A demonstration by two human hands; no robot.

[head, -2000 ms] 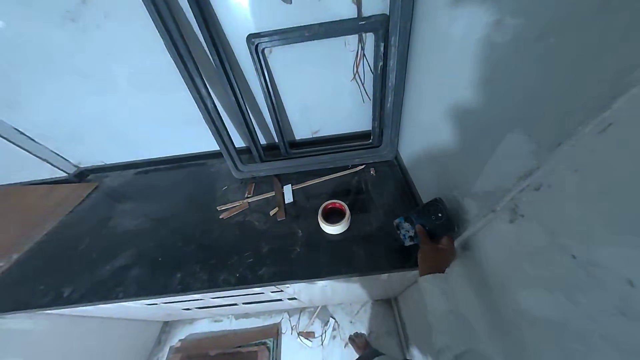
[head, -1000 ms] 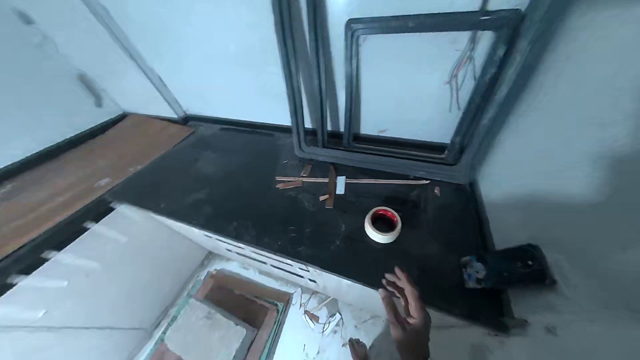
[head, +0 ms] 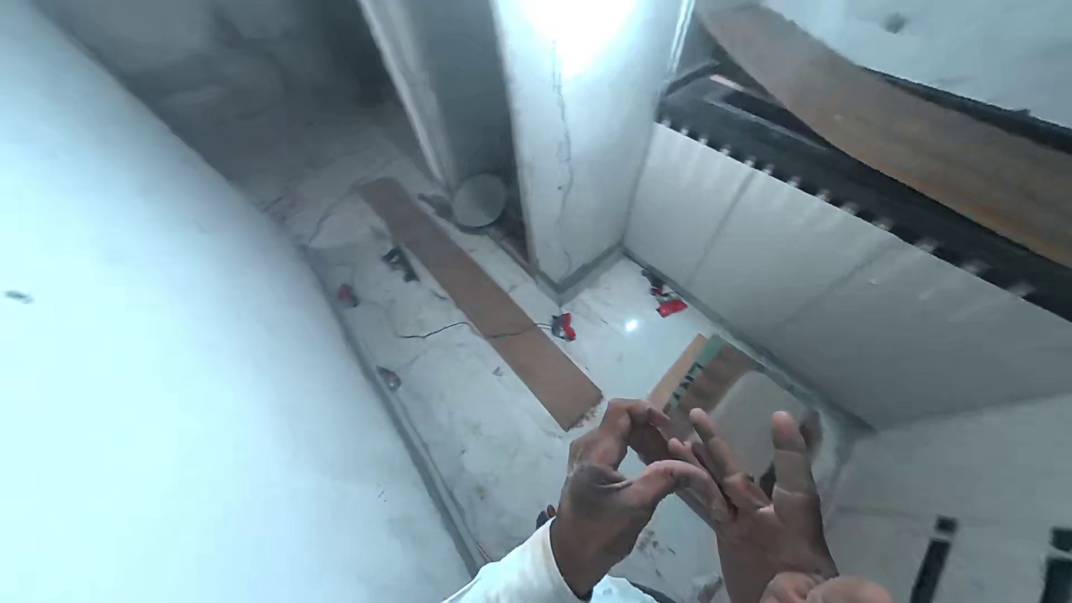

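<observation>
Both hands are raised close to the camera, over the floor. My left hand [head: 611,494], in a white sleeve, has its thumb and fingers curled apart, touching or overlapping the fingers of the other hand, and no object shows in it. At its right is my right hand [head: 766,511], fingers spread, with nothing seen in it. Beyond them a long brown board [head: 477,293] lies on the floor. A red and dark power tool [head: 564,326] with a cord sits by the board. Partly hidden behind my right hand are flat panels [head: 682,373].
A pale wall [head: 209,402] fills the left. At the upper right, a wooden board [head: 921,159] rests on the black countertop [head: 754,151]. A round lid or bucket [head: 479,201] stands by the pillar [head: 561,151]. Red items [head: 670,307] and cords lie on the floor.
The view has swung far left to the floor. Two seconds ago one hand was at a dark object by the wall; one second ago it was apart from it. Now both hands are together in view.
</observation>
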